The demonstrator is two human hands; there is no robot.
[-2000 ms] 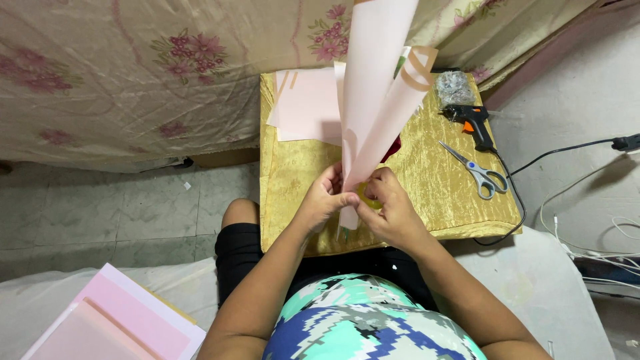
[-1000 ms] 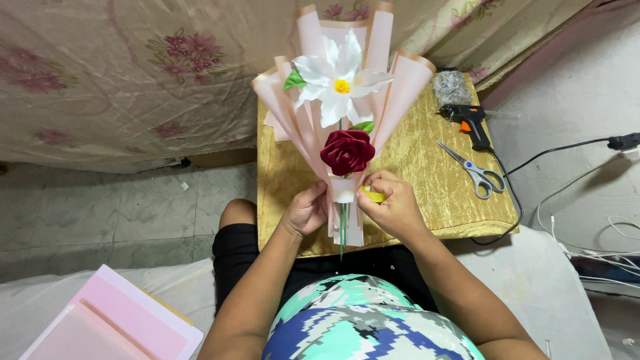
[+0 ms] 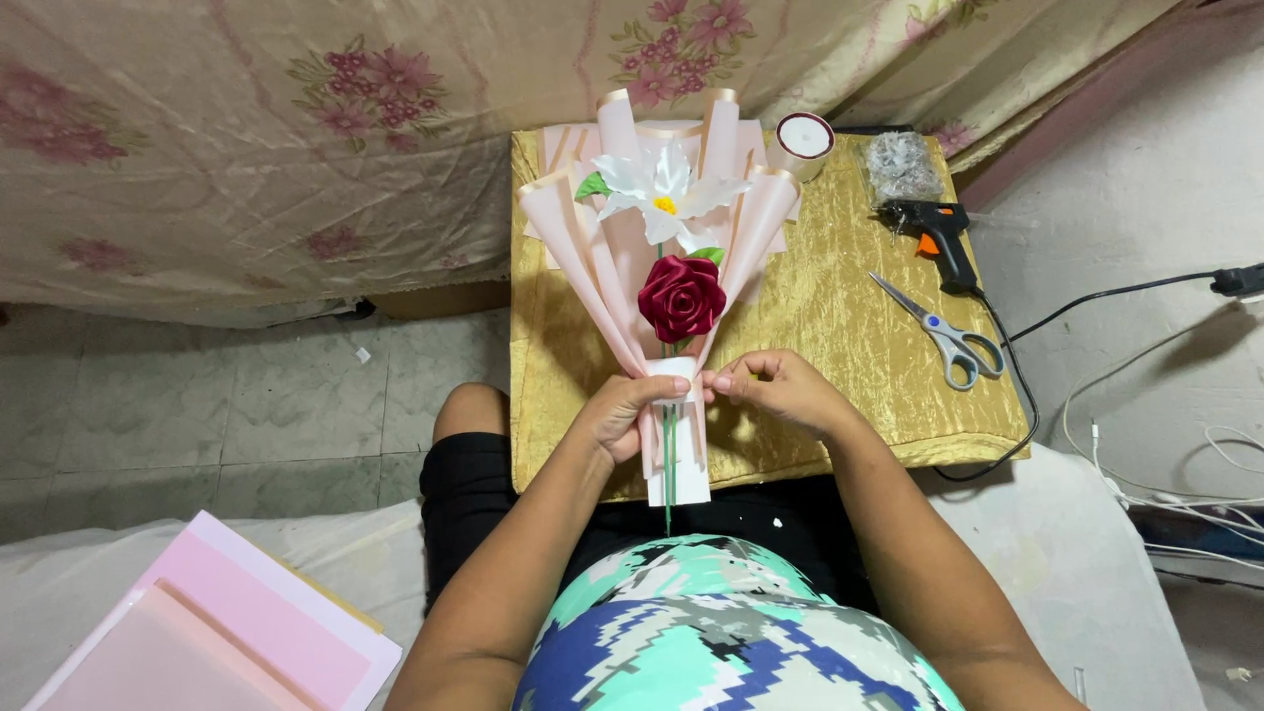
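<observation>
My left hand grips the narrow waist of a bouquet in pink wrapping paper, its thumb on a white band. At the right side of that band, the thumb and forefinger of my right hand are pinched together; whether something thin lies between them I cannot tell. Inside the wrap are a white fabric flower with a yellow centre and, below it, a dark red ribbon rose. Green stems run down over a white strip at the bottom.
On the gold cloth-covered table are grey-handled scissors, a black glue gun with its cord, a clear plastic bag and a ribbon roll. Pink sheets lie at lower left. White cables are at right.
The bouquet has turned from side-on to face me, then moved slightly down. The yellow item my right hand held a second ago no longer shows there. The ribbon roll now shows behind the bouquet.
</observation>
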